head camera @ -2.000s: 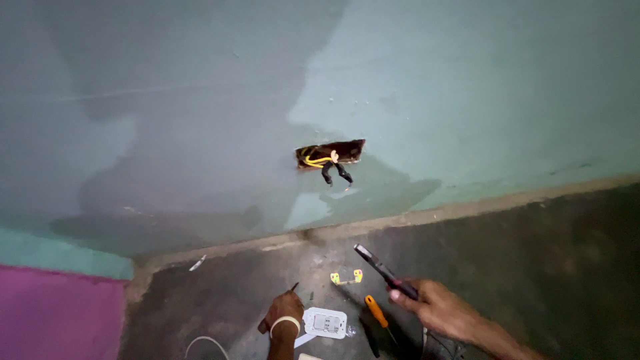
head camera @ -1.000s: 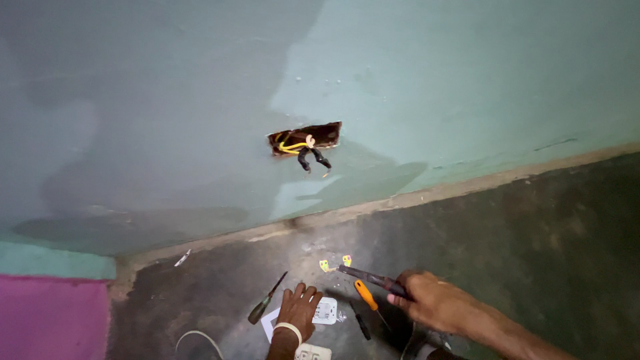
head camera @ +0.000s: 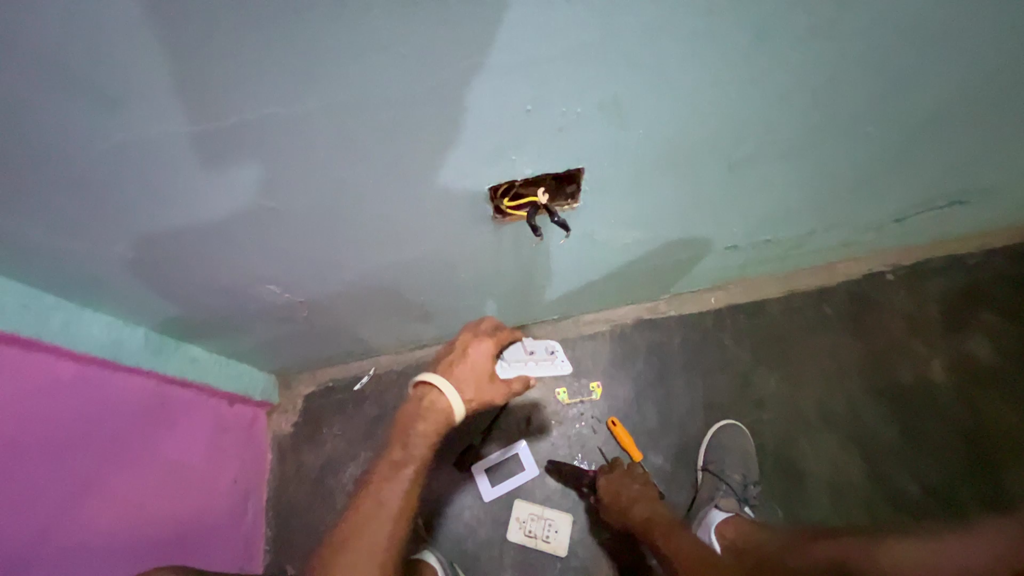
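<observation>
My left hand (head camera: 476, 364), with a pale band on the wrist, grips a white socket insert (head camera: 536, 358) by its left end, above the floor near the wall base. My right hand (head camera: 628, 492) is low at the right, its fingers curled on a dark tool (head camera: 570, 475) whose kind is unclear. Beside that hand lies an orange-handled screwdriver (head camera: 625, 438). A white rectangular cover frame (head camera: 506, 470) and a cream double socket plate (head camera: 540, 528) lie on the floor. A metal mounting bracket (head camera: 578, 393) sits right of my left hand.
Yellow wires and black-taped wire ends (head camera: 547, 219) hang from a rectangular wall recess (head camera: 560, 189). My shoe (head camera: 728, 464) stands at the right. A dark-handled screwdriver (head camera: 472, 452) lies partly hidden near my left forearm. A small slim object (head camera: 364, 379) is by the left wall base.
My left hand has lifted the white socket insert from the floor toward the wall. The cover frame now lies apart from it. My right hand has moved down, away from the bracket.
</observation>
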